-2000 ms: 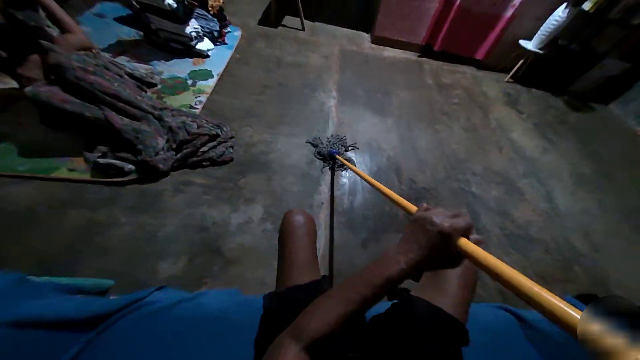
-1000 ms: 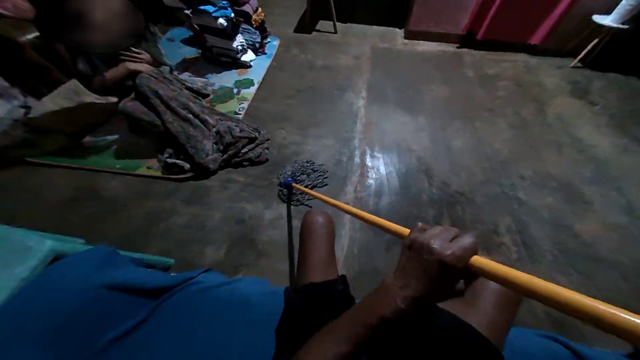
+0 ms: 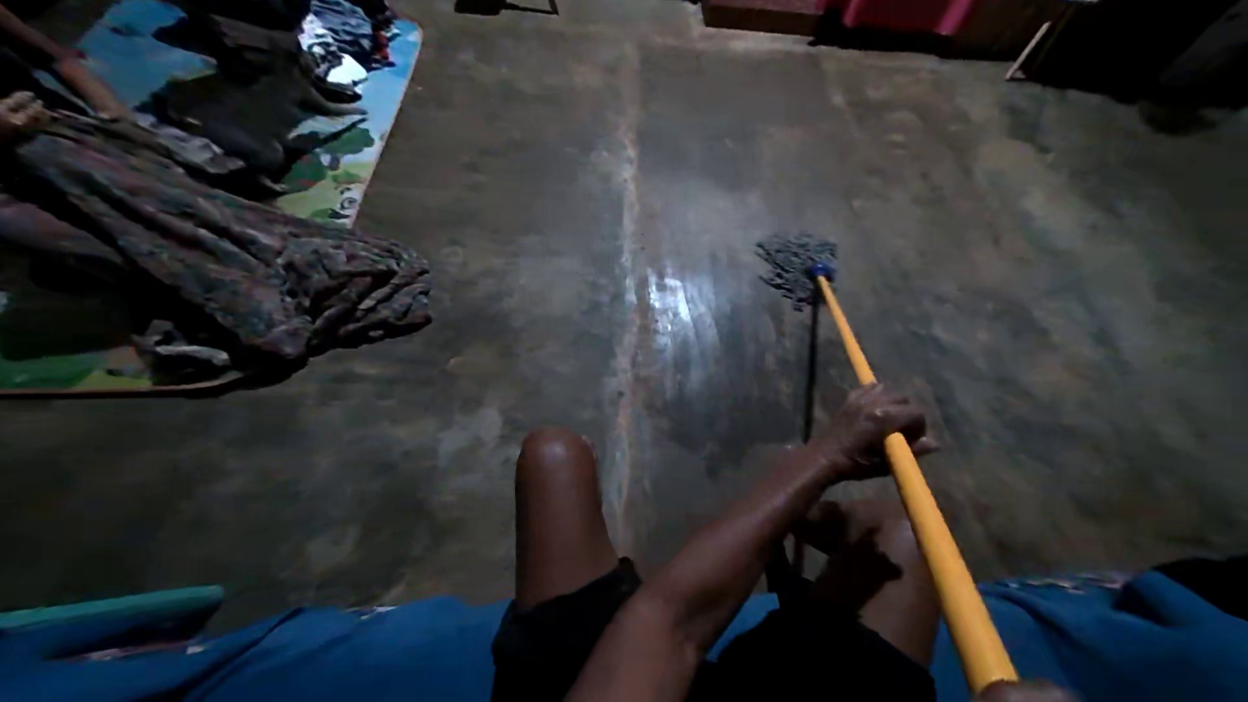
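Note:
My left hand (image 3: 875, 429) is closed around the middle of the orange handle of a string mop (image 3: 912, 487). At the handle's upper end, near the bottom edge of the view, my right hand (image 3: 1026, 691) shows only in part, with its fingers on the pole. A blue socket (image 3: 822, 270) joins the handle to the grey mop head (image 3: 792, 265), which lies spread on the concrete floor, right of a pale seam. Wet, shiny streaks (image 3: 673, 312) mark the floor left of the mop head.
On the left, a person holding patterned cloth (image 3: 224, 244) sits on a printed mat (image 3: 390, 107) with a pile of clothes (image 3: 341, 44). Blue fabric (image 3: 390, 648) lies under me, beside a green edge (image 3: 117, 604). Red furniture (image 3: 760, 15) and a pale leg (image 3: 1030, 51) stand ahead.
The mop head has moved right across the floor, from left of the pale seam to right of it. My left hand has swung right with the handle, which now points more straight ahead.

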